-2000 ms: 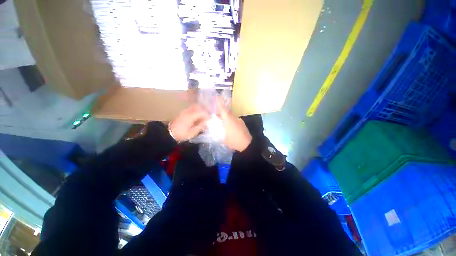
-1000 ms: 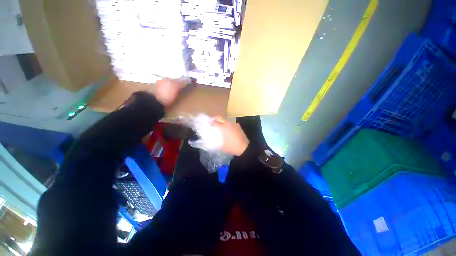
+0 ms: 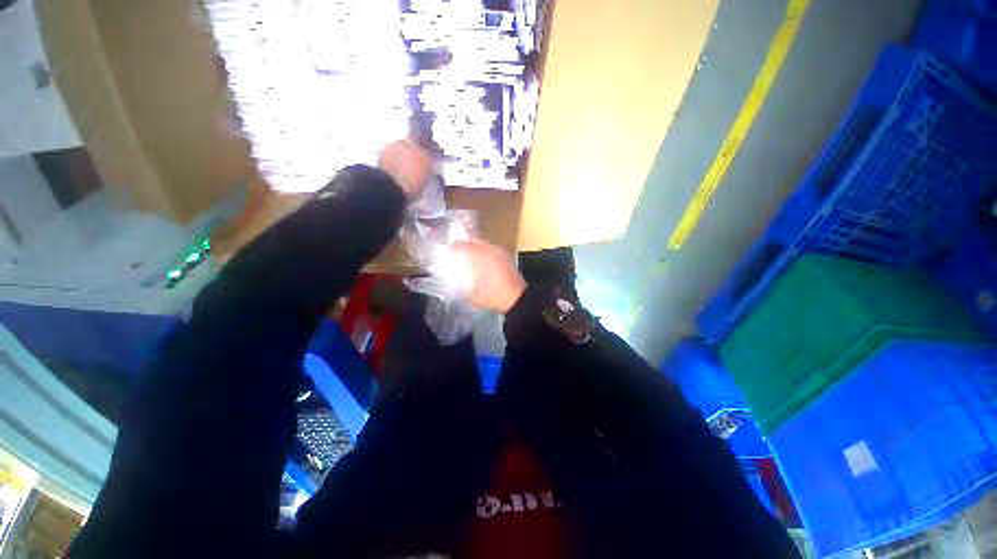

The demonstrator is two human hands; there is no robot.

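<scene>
My right hand (image 3: 492,275) is shut on a crinkled clear plastic bag (image 3: 440,286) in front of my body, below the carton's near edge. My left hand (image 3: 406,166) is blurred, over the near end of the open cardboard carton (image 3: 612,120), at the packets. Its fingers are mostly hidden, and I cannot tell what it holds. Clear film shows between the two hands. The carton holds white packets (image 3: 317,98) in dense, glaring rows on the left. Looser white packets with dark marks (image 3: 470,120) lie on the right.
A green crate (image 3: 842,328) and a blue crate (image 3: 896,437) stand at right, with blue pallets (image 3: 896,197) behind. A yellow line (image 3: 738,131) crosses the floor. A keyboard (image 3: 325,437) lies low at left. Green lights (image 3: 188,263) show on a pale surface.
My left hand left the bag, reached to the carton's near edge, and is now farther right, nearer the bag. My right hand has kept the bag. The film now stretches up towards my left hand.
</scene>
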